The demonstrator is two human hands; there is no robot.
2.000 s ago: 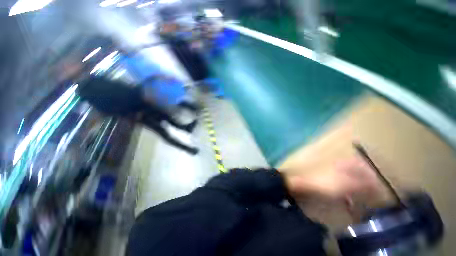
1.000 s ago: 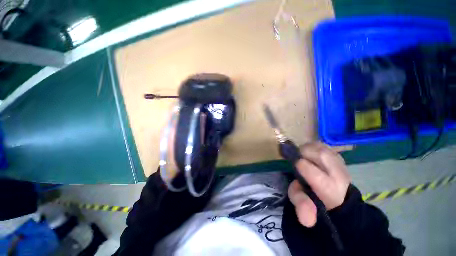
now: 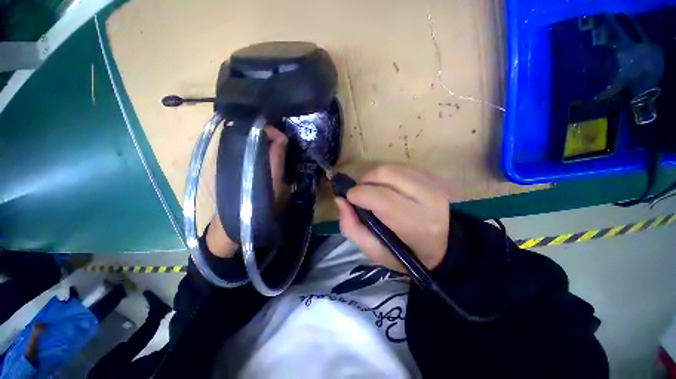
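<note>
A black headset lies on the tan work board (image 3: 393, 44). Its closed ear cup (image 3: 274, 74) is at the back, and the boom microphone (image 3: 174, 101) sticks out left. Two clear headband tubes (image 3: 250, 200) curve toward me beside the matte headband pad (image 3: 241, 185). My left hand (image 3: 276, 159) holds the headset from beneath the pad, partly hidden by it. My right hand (image 3: 400, 211) grips the soldering iron (image 3: 389, 240) like a pen. Its tip is at the near edge of the glossy open ear cup (image 3: 315, 129); contact cannot be told.
A blue tray (image 3: 519, 159) at the right holds a yellow sponge (image 3: 585, 139), a binder clip (image 3: 645, 106) and dark equipment. Thin solder wire (image 3: 439, 70) trails across the board beside dark specks. A person in blue (image 3: 55, 333) is at the lower left.
The soldering iron has moved left from above the bare board to the open ear cup. The view has shifted, and the headset shows larger. My left hand's fingers now show under the pad.
</note>
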